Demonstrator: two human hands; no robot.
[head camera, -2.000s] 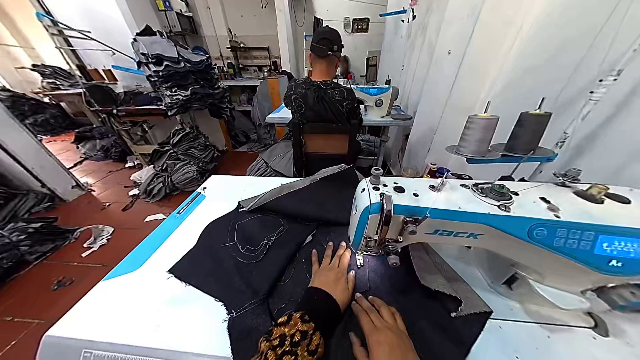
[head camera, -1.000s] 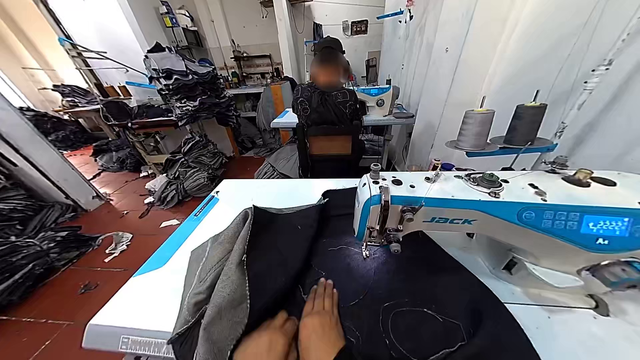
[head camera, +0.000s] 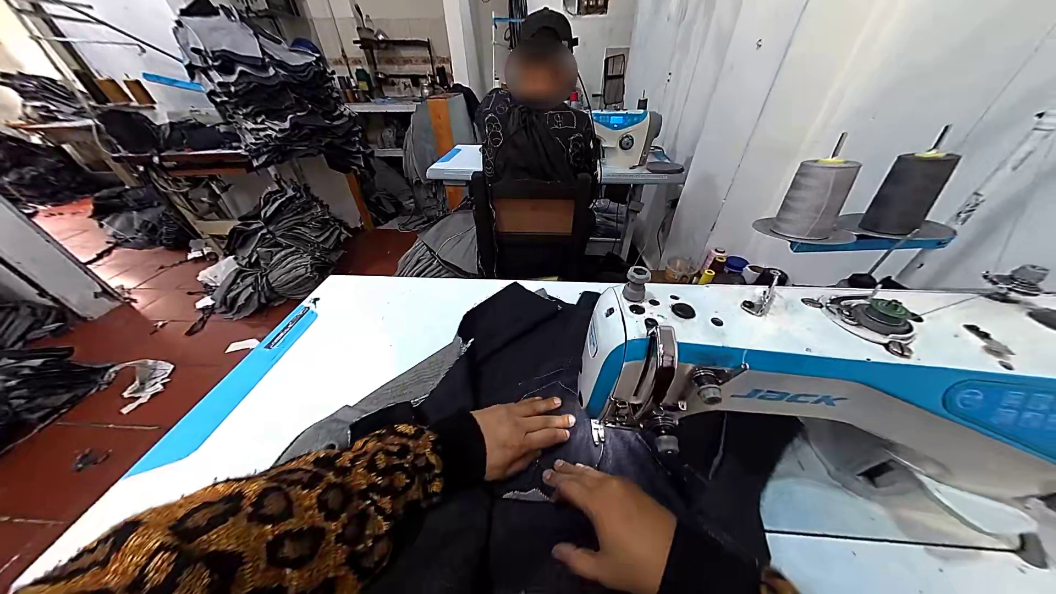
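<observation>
Dark denim fabric (head camera: 516, 338) lies over the white sewing table, part of it under the presser foot (head camera: 597, 432) of a white and blue Jack sewing machine (head camera: 767, 392). My left hand (head camera: 524, 436) rests flat on the cloth just left of the foot, fingers toward it. Nearer to me, below the foot, my right hand (head camera: 615, 524) presses on the same cloth with thumb and fingers spread. Pale stitching shows on the denim by the foot. A grey underside of the fabric (head camera: 412, 388) is turned up at the left.
Grey and dark thread cones (head camera: 817, 198) stand on a holder at the right. Ahead, a person (head camera: 540, 124) sits on a chair (head camera: 535, 219) by another sewing machine (head camera: 625, 136). Stacked dark fabric pieces (head camera: 264, 82) and a bundle (head camera: 285, 247) are at the left, beyond the table edge (head camera: 223, 396).
The denim has been shifted and turned under the machine. Both my hands have moved up toward the presser foot, from lower on the cloth a second ago.
</observation>
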